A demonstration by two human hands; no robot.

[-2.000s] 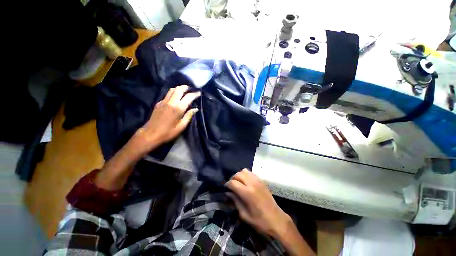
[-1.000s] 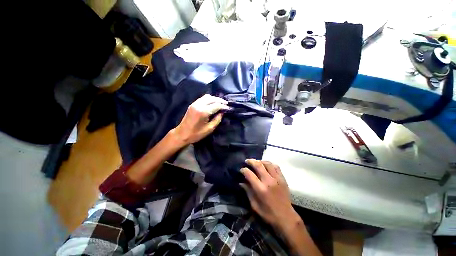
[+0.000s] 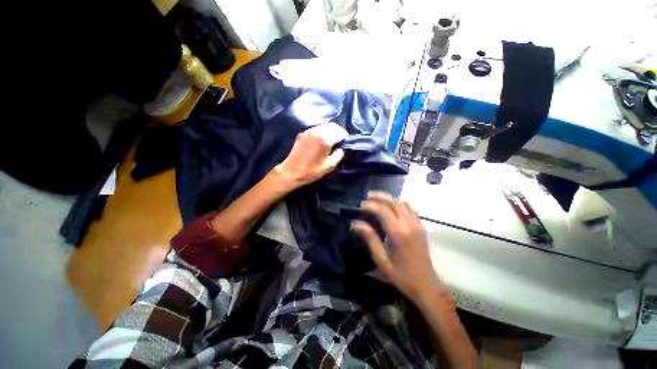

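Observation:
The navy garment point(image 3: 223, 151) lies heaped from the wooden table onto the white machine bed, left of the needle area. It shines pale under the lamp. My left hand point(image 3: 315, 153) pinches a fold of it just left of the machine head point(image 3: 475, 108). My right hand point(image 3: 395, 234) is nearer my lap, at the garment's front part. It is blurred; its thumb and fingers are around a dark edge of the cloth. The presser foot area point(image 3: 434, 160) is right of the cloth's corner; whether the cloth is under the foot cannot be told.
Red snips point(image 3: 529, 216) lie on the machine bed point(image 3: 461, 252) right of the needle. A black fabric band point(image 3: 524, 97) wraps the head. A smartphone point(image 3: 209, 99) and yellowish thread cone point(image 3: 194, 68) are at upper left on the wooden table point(image 3: 122, 252). Plaid cloth covers my lap.
My left hand has moved right toward the machine head and now pinches a fold. My right hand has moved up along the garment. The cloth's near part is bunched and lifted. The view has shifted.

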